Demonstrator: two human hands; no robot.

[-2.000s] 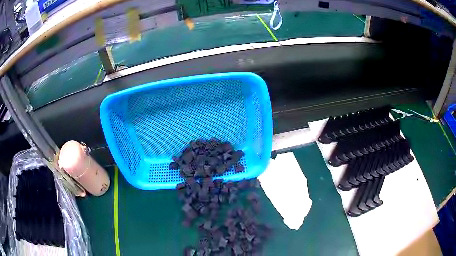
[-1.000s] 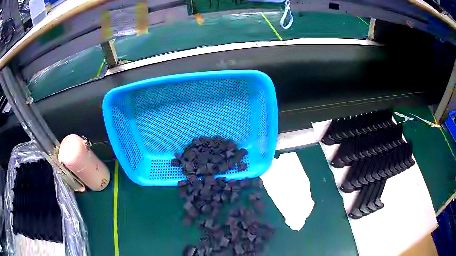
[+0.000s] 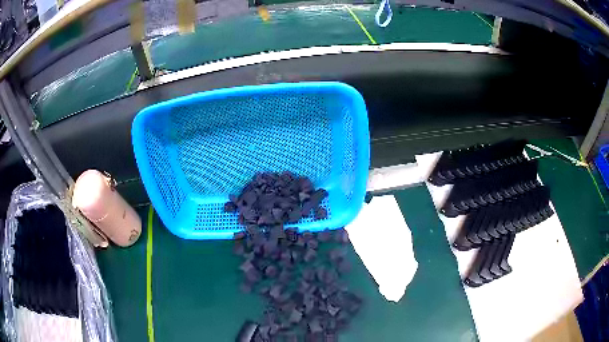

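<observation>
Neither of my hands shows. Small black pieces [image 3: 284, 267] lie in a loose pile that spills from the tipped blue basket [image 3: 250, 90] onto the green bench. Part of a larger dark object [image 3: 249, 331] shows at the bottom edge, left of the pile; it is cut off, so I cannot tell what it is. Finished black parts [image 3: 497, 214] lie in slanted rows on the white sheet [image 3: 534, 287] at the right. A white cloth [image 3: 384, 250] lies flat between the basket and the sheet.
A plastic-lined box [image 3: 93, 294] with black parts [image 3: 43, 260] stands at the left. A pink bottle [image 3: 107, 208] leans by the metal post [image 3: 40, 143]. A raised shelf crosses the top. A blue tray [image 3: 603, 160] is cut off at the right edge.
The dark object has come into view at the bottom edge. The view has shifted slightly, so the basket and bottle sit a little higher. The last row on the sheet seems fuller.
</observation>
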